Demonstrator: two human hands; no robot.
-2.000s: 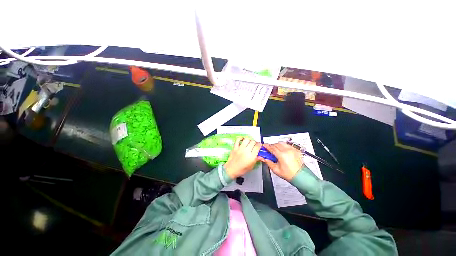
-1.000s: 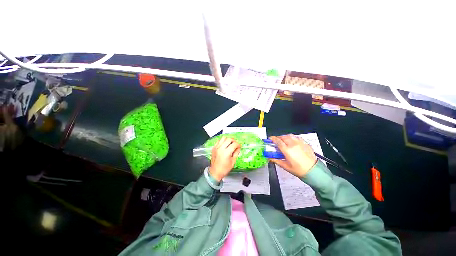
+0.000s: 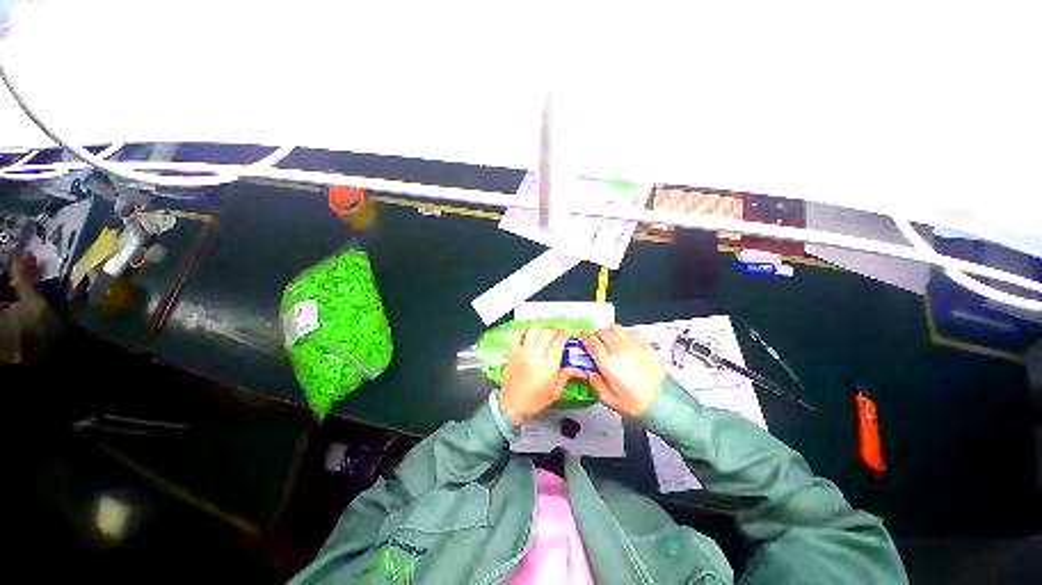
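A clear bag of bright-green parts (image 3: 495, 338) lies in front of me on white paper. My left hand (image 3: 535, 373) presses on the bag's top, fingers on its upper edge. My right hand (image 3: 624, 368) is close beside it at the bag's right part. A blue tool (image 3: 579, 355) shows between the two hands, held by the right-hand fingers; its ends are hidden. A small black part (image 3: 569, 427) lies on the paper just below the bag. A second, plumper bag of green parts (image 3: 338, 326) with a white label lies apart to the left.
A caliper (image 3: 731, 366) lies on a printed sheet (image 3: 676, 448) to the right, with a pen (image 3: 776, 358) beyond it. An orange-red knife (image 3: 870, 430) lies further right. An orange-topped container (image 3: 347, 201) stands at back left. A white cable crosses the view above the bench.
The right hand has moved left along the bag with the blue tool, and now meets the left hand. The caliper is now uncovered. The whole view has shifted slightly.
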